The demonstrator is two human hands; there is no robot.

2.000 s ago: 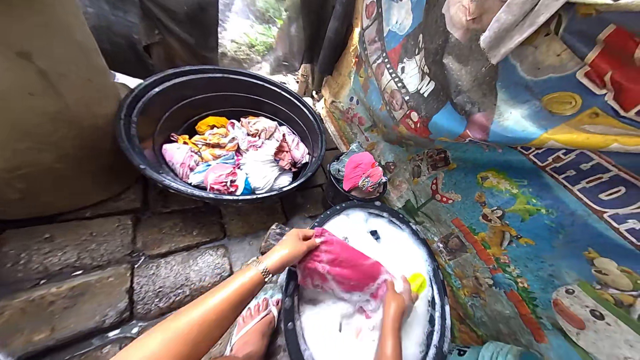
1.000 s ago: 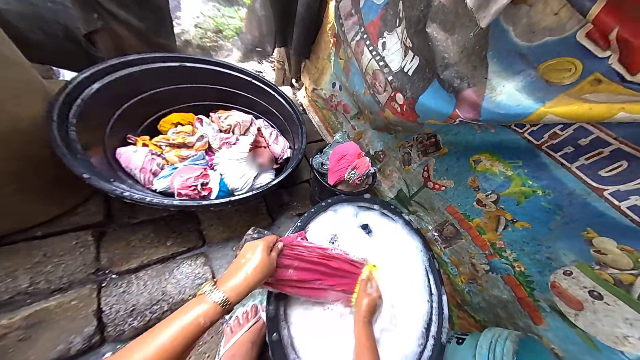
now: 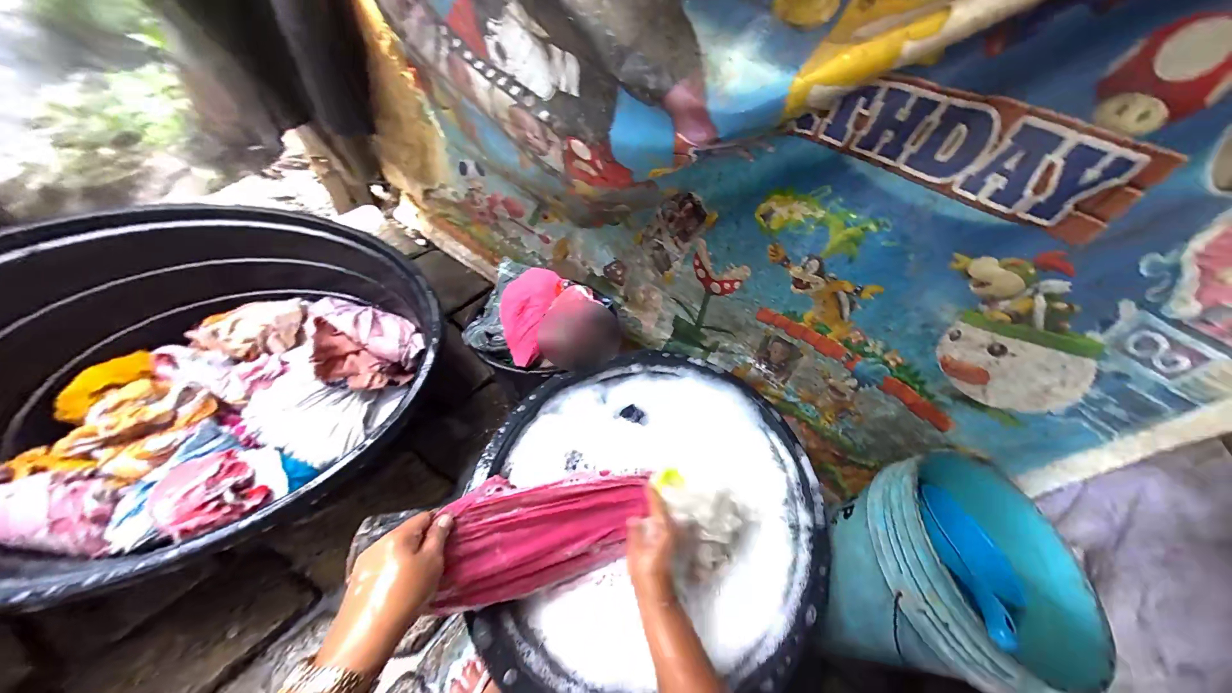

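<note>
A wet pink-red cloth [image 3: 539,539] is stretched above a round black tub [image 3: 808,510] filled with white suds [image 3: 616,452]. At the cloth's left end, my left hand [image 3: 399,568] grips it near the tub's left rim. My right hand [image 3: 654,544] is closed on the other end, over the foam. Something small and yellow [image 3: 667,478] shows at the fingers of my right hand; what it is cannot be told. A blurred greyish clump, perhaps splashing suds, lies just right of that hand. A small dark piece [image 3: 632,414] shows in the foam.
Left stands a large black tub [image 3: 428,327] with crumpled clothes [image 3: 221,404]. A small container behind the suds tub holds a bright pink cloth [image 3: 527,313]. To the right is a turquoise bucket [image 3: 895,577] with a blue dipper [image 3: 972,558]. A printed tarpaulin [image 3: 866,260] hangs behind, above stone paving [image 3: 221,616].
The view has shifted right, showing more of the bucket. Two seconds ago the cloth hung loose and spread over the suds; now it is pulled into a taut band between my hands.
</note>
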